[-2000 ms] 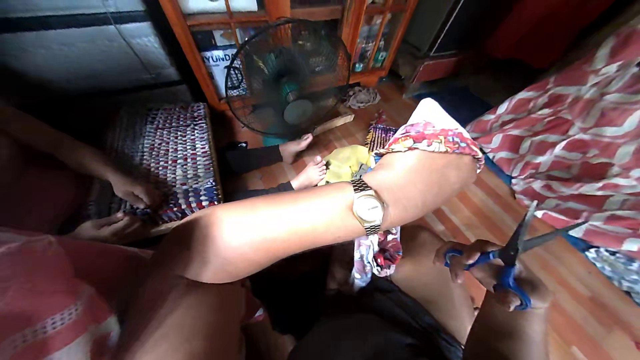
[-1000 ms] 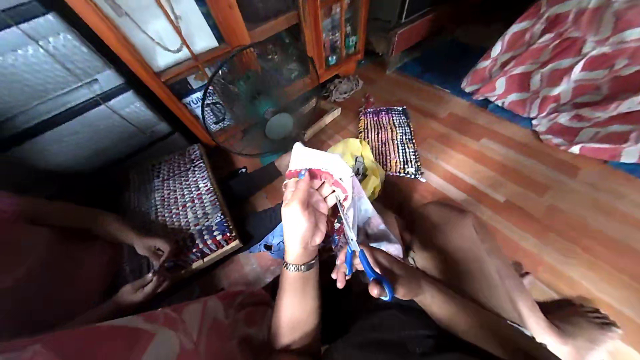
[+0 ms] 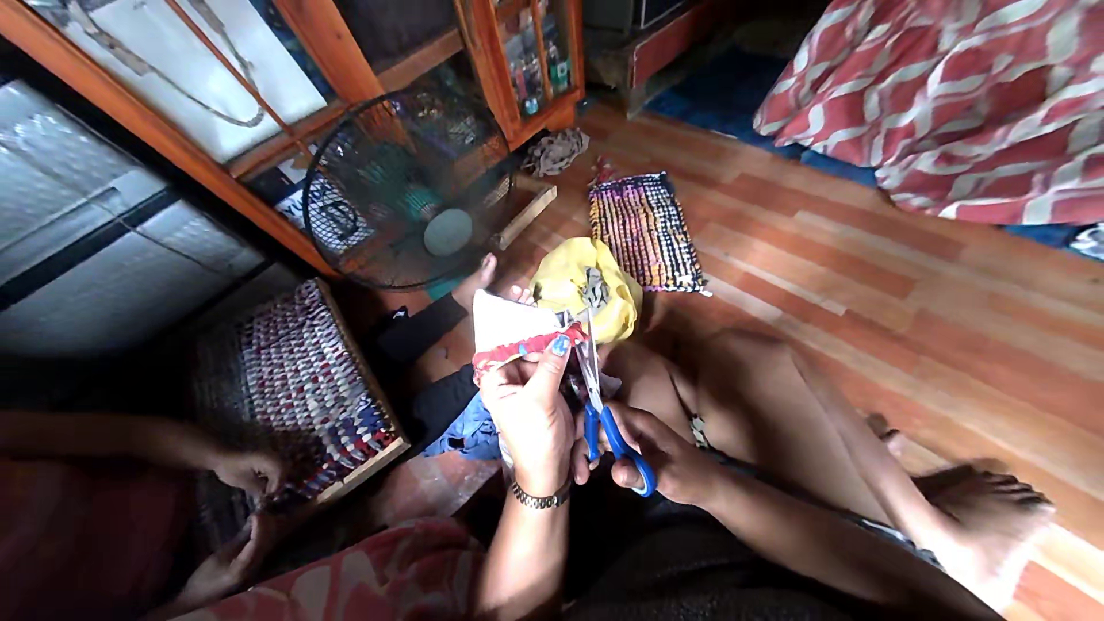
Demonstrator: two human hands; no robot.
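Note:
My left hand (image 3: 530, 414), with a metal-band watch at the wrist, pinches a piece of white cloth (image 3: 509, 319) with a red patterned edge, held up in front of my lap. In my right hand (image 3: 655, 457) is a pair of blue-handled scissors (image 3: 595, 388); the blades point away from me, at the right end of the cloth. Whether the blades have cloth between them I cannot tell. Just beyond the cloth lies a yellow plastic bag (image 3: 561, 276) with a grey scrap on it.
A woven rag mat (image 3: 647, 228) lies on the wood-patterned floor. A standing fan (image 3: 410, 194) is before a wooden glass cabinet (image 3: 345, 52). At left, another person's hands (image 3: 250, 483) touch a rag weave on a wooden frame (image 3: 362, 470). Blue cloth (image 3: 466, 431) lies near my left hand.
Two seconds ago my left arm stretched across the view and the scissors were wide apart at the right. The scissors have since come to the cloth, and their blades are closer together. The view has shifted.

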